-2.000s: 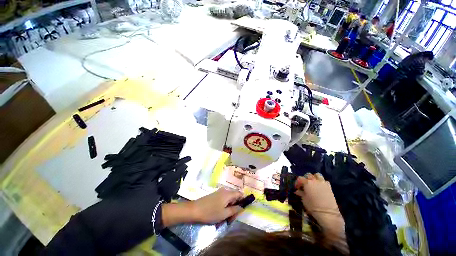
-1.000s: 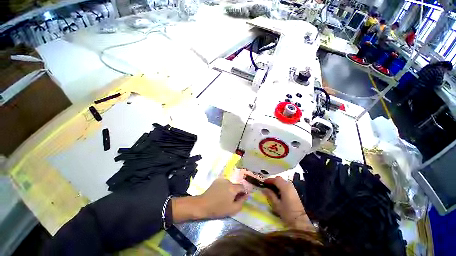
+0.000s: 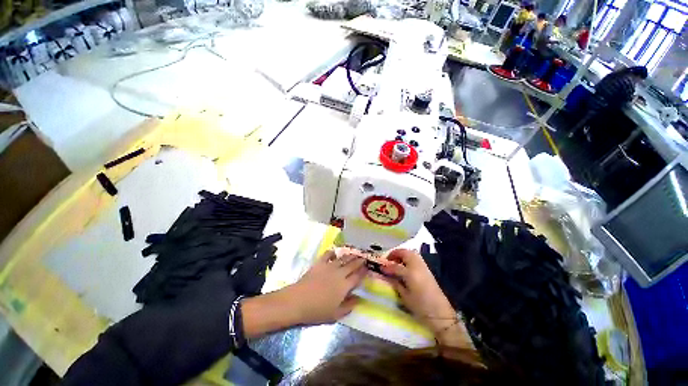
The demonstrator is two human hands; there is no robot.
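A black strip lies under the head of the white sewing machine, mostly covered by fingers. My left hand is at its left side with the fingertips at the needle area; whether it grips the strip is hard to tell. My right hand holds the strip's right end between thumb and fingers. The presser foot and needle are hidden. A large heap of black strips lies to the right and a smaller pile to the left.
Three separate black pieces lie on the pale board at left. A cardboard box stands at far left. Clear plastic bags and a grey screen are at right. A person bends at a table behind.
My right hand has gone from the right-hand heap to the needle area with a strip. My left hand has moved up beside it; the small black piece in it no longer shows.
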